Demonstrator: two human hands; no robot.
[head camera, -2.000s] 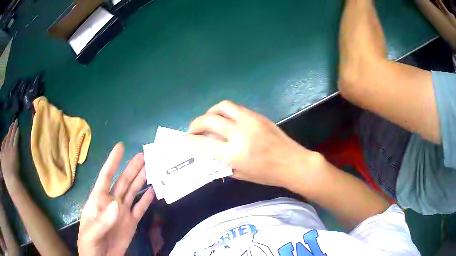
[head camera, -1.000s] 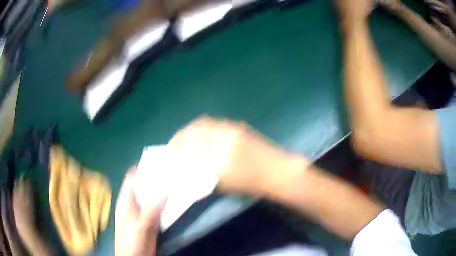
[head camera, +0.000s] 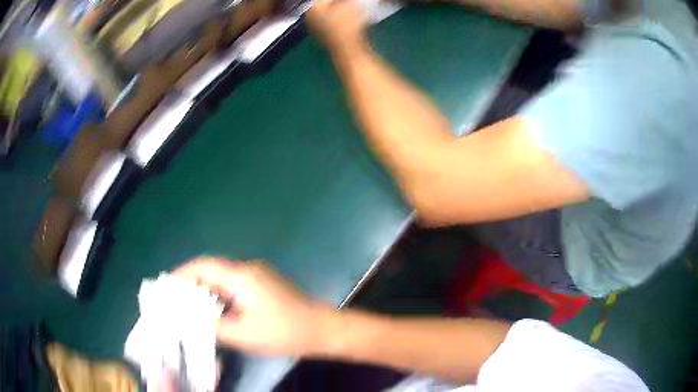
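Note:
White leaflets (head camera: 172, 329) form a blurred, loosely overlapped bundle at the lower left, above the table's near side. My right hand (head camera: 256, 306) is closed on the bundle's right side, with fingers bent over its upper edge. Of my left hand (head camera: 167, 381), only small blurred skin-toned bits show at the bundle's lower end, at the bottom edge of the picture. Its grip cannot be made out. The print on the leaflets is not readable.
Open black boxes (head camera: 164, 129) with white insides and raised brown lids curve along the far side of the green table (head camera: 268, 176). A blue object (head camera: 73, 121) is behind them. A yellow cloth (head camera: 88, 374) is at bottom left. A neighbour's arm (head camera: 459, 180) reaches over the table; a red stool (head camera: 505, 287) is below.
The view has swung right, showing more of the box row and neighbour. The leaflets and my right hand now sit lower left in the picture; my left hand has mostly gone out of view.

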